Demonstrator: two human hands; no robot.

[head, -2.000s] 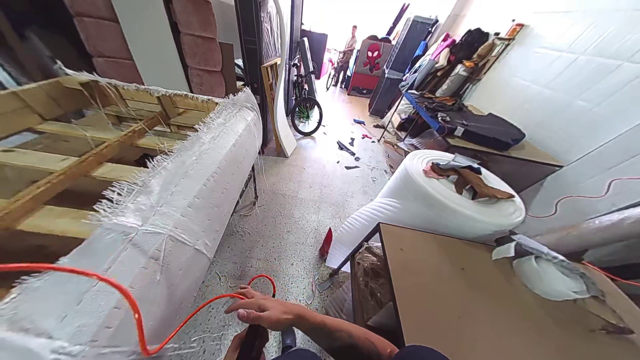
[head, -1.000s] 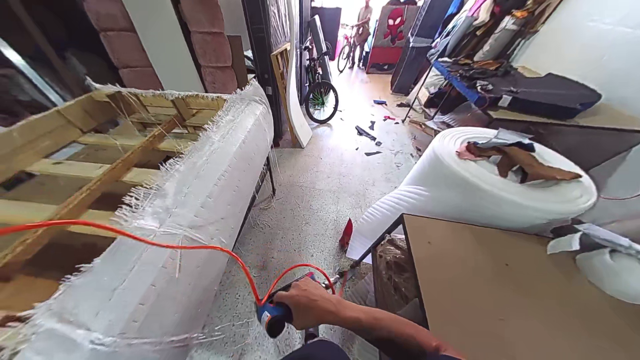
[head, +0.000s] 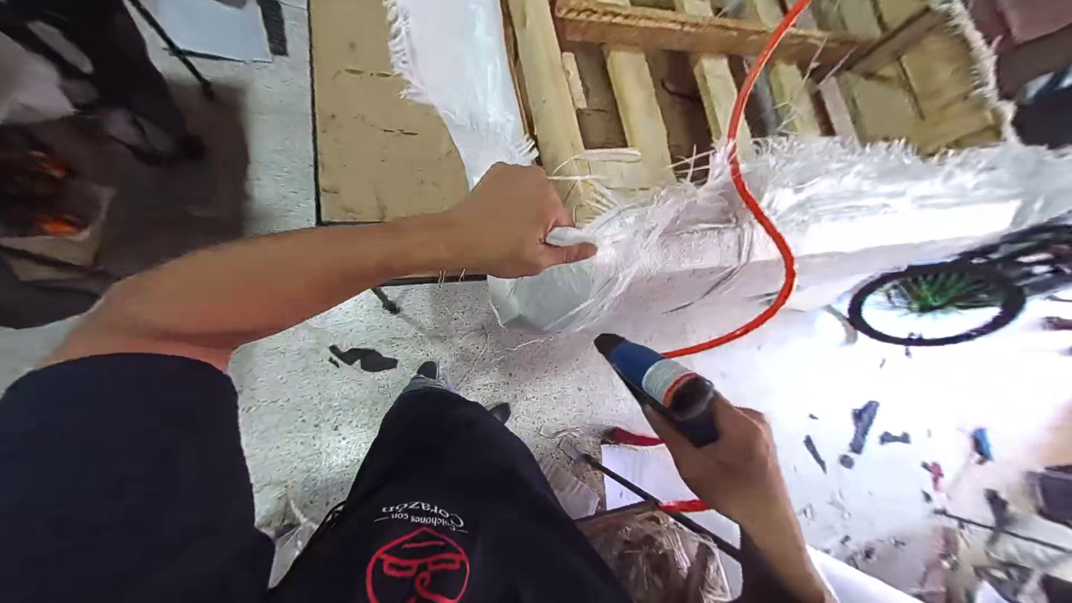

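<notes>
My left hand [head: 523,222] is closed on a gathered fold of white woven fabric [head: 557,289] at the corner of a wooden frame [head: 615,100]. Frayed strands hang from the fabric along the frame's edge. My right hand [head: 733,461] grips a blue and black pneumatic stapler [head: 657,377], below and to the right of the corner, apart from the fabric. An orange-red air hose [head: 787,260] loops down over the frame toward the stapler.
A bicycle wheel [head: 936,303] is at the right. Dark scraps [head: 863,427] lie on the speckled floor, and another scrap [head: 364,360] is near my feet. A brown board [head: 389,159] lies beside the frame. Clear plastic wrap [head: 657,557] is at the bottom.
The view has swung strongly toward the frame. My left hand now grasps the fabric at its corner; one second ago a hand held the stapler over the floor beside the frame.
</notes>
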